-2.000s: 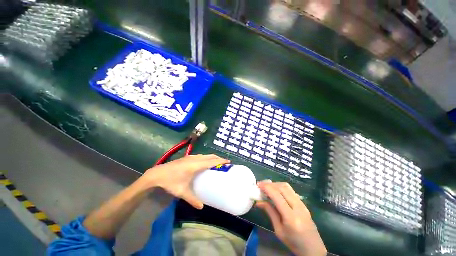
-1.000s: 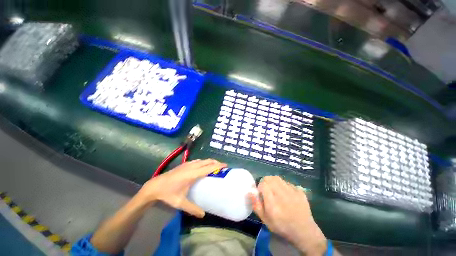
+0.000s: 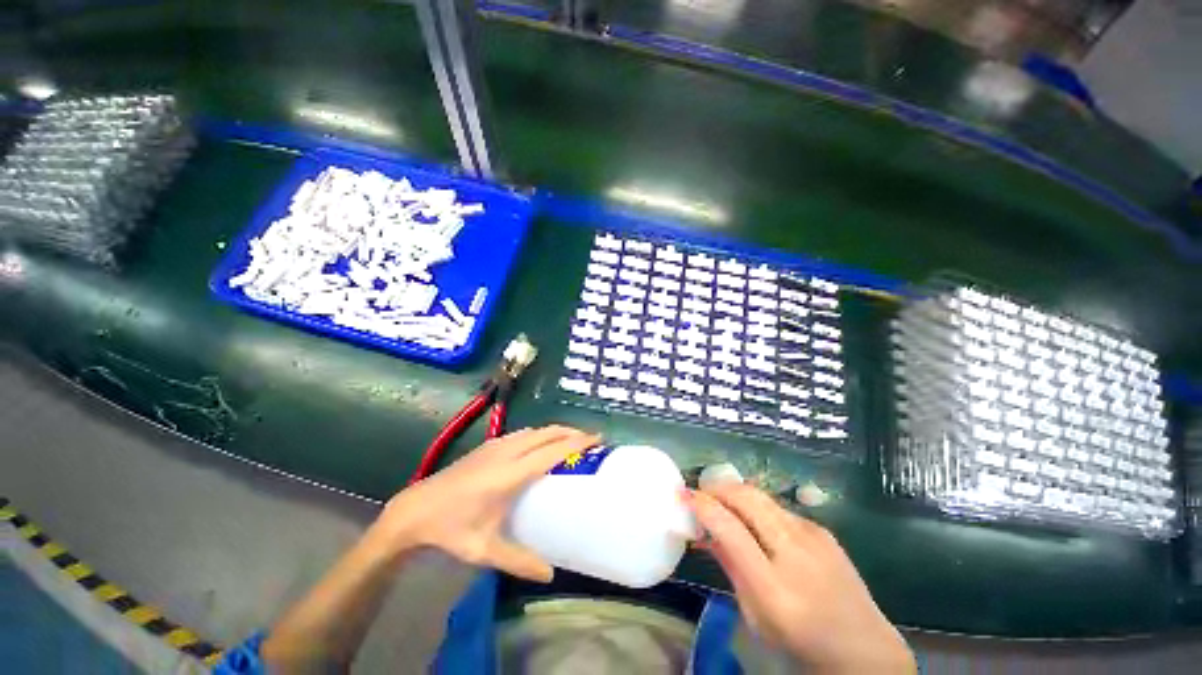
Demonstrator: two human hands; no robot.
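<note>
A milky white bottle (image 3: 609,517) with a blue-and-yellow label lies tilted on its side in front of me, above the bench's front edge. My left hand (image 3: 477,504) grips its body from the left. My right hand (image 3: 791,560) has its thumb and fingers at the bottle's right end, around the neck. The neck or cap is mostly hidden by my fingers. Small pale round pieces (image 3: 811,495) lie on the bench just past my right hand. Red-handled pliers (image 3: 477,411) lie open on the bench beyond my left hand, pale jaws pointing away.
A blue bin (image 3: 494,257) of loose white parts stands ahead left. A flat tray (image 3: 705,336) with rows of parts lies ahead. Stacked clear trays (image 3: 1055,409) stand at right, more stacked trays (image 3: 92,172) at far left. A metal upright (image 3: 455,92) rises behind the bin.
The right hand has loosened from a closed grasp to a fingertip hold at the neck. Pale round pieces beside it have come into view. The camera view has shifted slightly.
</note>
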